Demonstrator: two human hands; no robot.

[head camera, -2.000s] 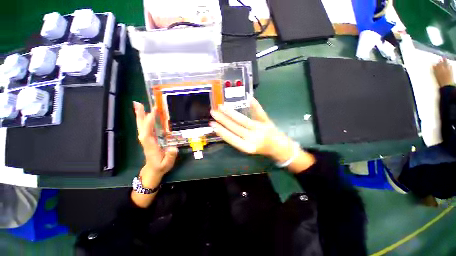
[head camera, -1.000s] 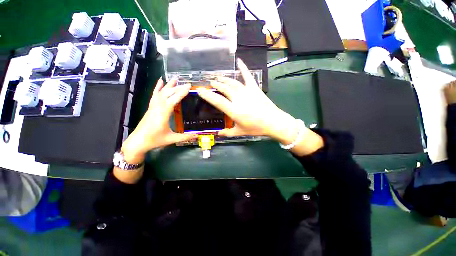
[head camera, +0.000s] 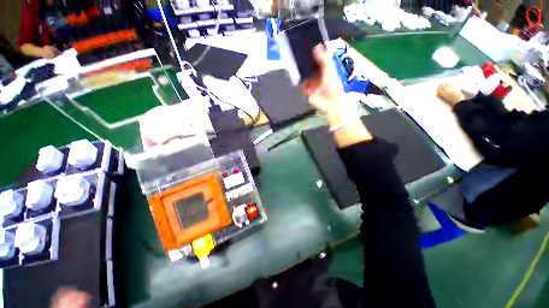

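My right hand is raised at upper centre, beyond the bench's black pads. It holds a dark flat square unit with a pale edge, apparently the thermostat. The clear test fixture stands at centre left. Its orange locating nest holds no unit and shows a grey square centre. The clear lid is raised behind it. The yellow piece is at the front edge and the red switch is at right. My left hand is blurred and cut off at the lower left edge.
White domed units sit in clear trays at left, over black foam. A black foam pad lies right of the fixture, with a thin dark tool near it. A blue tape dispenser is beyond. Another person's arm is at right.
The unit is out of the orange nest. My right hand has moved up and away with a dark flat unit. My left hand has left the fixture for the lower left. The view has turned.
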